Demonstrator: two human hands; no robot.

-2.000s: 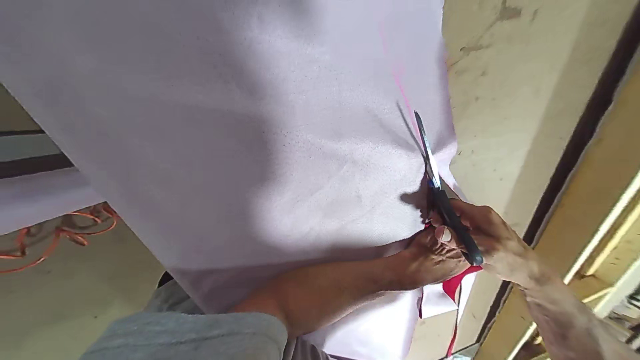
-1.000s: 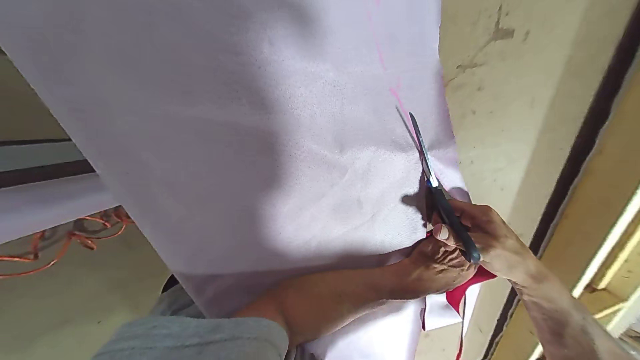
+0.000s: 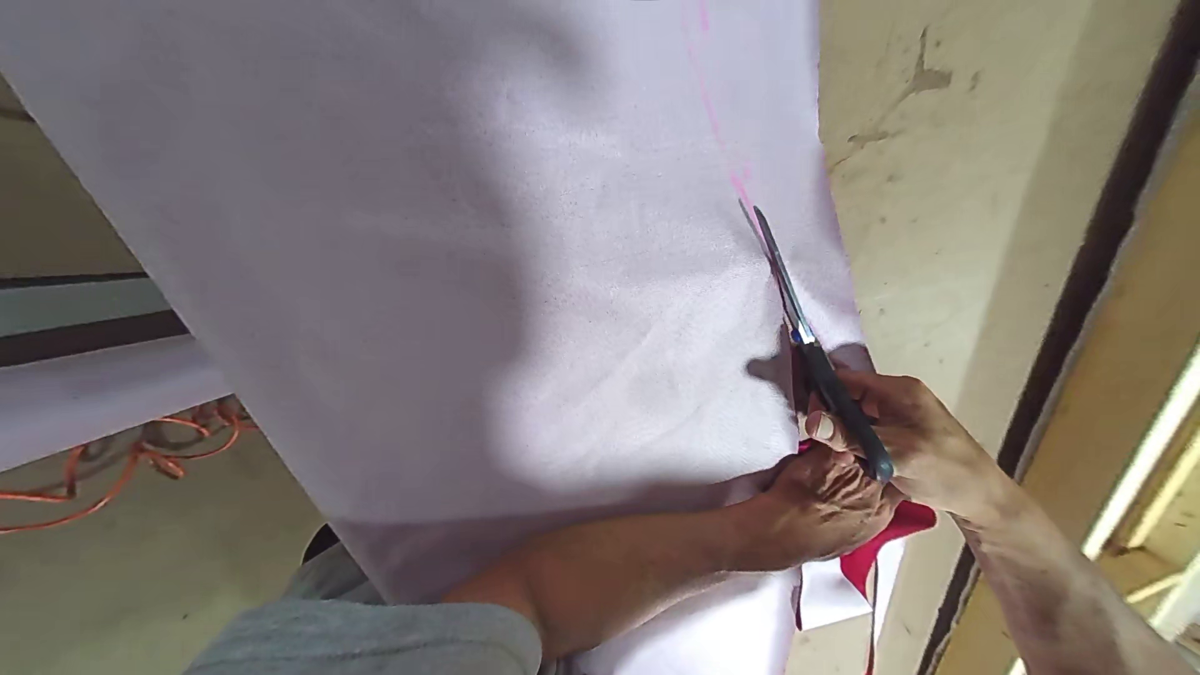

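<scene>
A wide sheet of pale lilac material (image 3: 375, 281) spans the view, with a pink marked line (image 3: 708, 103) running down near its right side. My right hand (image 3: 905, 436) is closed on the black handle of a pair of scissors (image 3: 797, 309); the tips lie slightly apart on the pink line, and the cut edge runs back from the blades. My left hand (image 3: 830, 502) is just below the handles, its fingers closed on the sheet's edge. Beneath both hands hangs a cut strip (image 3: 895, 539) with a red underside. What the left fingers pinch is partly hidden.
An orange cord (image 3: 141, 459) lies in loops at the left. Below the sheet is a stained, light-coloured floor (image 3: 937, 216). Along the right runs a dark gap (image 3: 1078, 253), with a wooden frame (image 3: 1153, 337) beyond it. Another pale strip (image 3: 94, 398) extends from the left.
The view has shifted, showing more of the pink line above the scissors. Both hands keep their holds. The cut strip with the red underside hangs more spread out than before.
</scene>
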